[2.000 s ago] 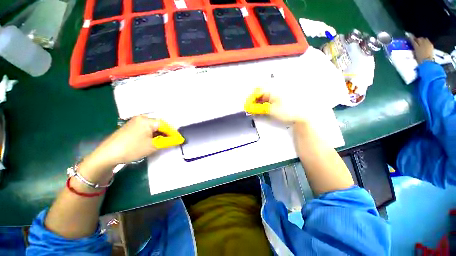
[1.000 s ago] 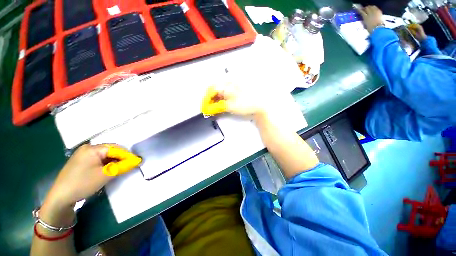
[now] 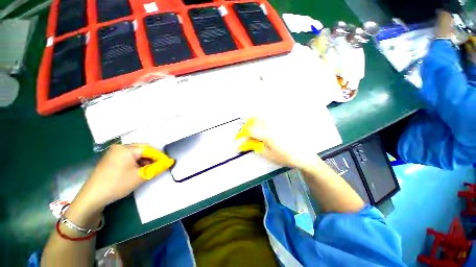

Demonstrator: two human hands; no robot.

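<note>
A smartphone [image 3: 206, 152] with a black rim and a pale greyish face lies flat and slightly slanted on a white work mat [image 3: 151, 201]. My left hand [image 3: 121, 169] has yellow finger cots; its fingertips are pinched together at the phone's left end. Whether they hold a film edge there is not clear. My right hand [image 3: 271, 148], also with yellow cots, has finger and thumb around the phone's right end, covering it. Any clear film on the face cannot be told from the glare.
A red-orange foam tray [image 3: 182, 66] of black phones lies behind the mat. A whitish film pack [image 3: 130, 107] lies between. A waste bag [image 3: 350, 68] and metal-topped jars [image 3: 347, 31] stand right. A black tray [image 3: 375, 172] sits low right. Another person's blue sleeve [image 3: 443, 109] is far right.
My right hand has moved from the phone's upper right corner down onto its right end, with the fingers more spread. My left fingertips stay at the left end. The view has shifted.
</note>
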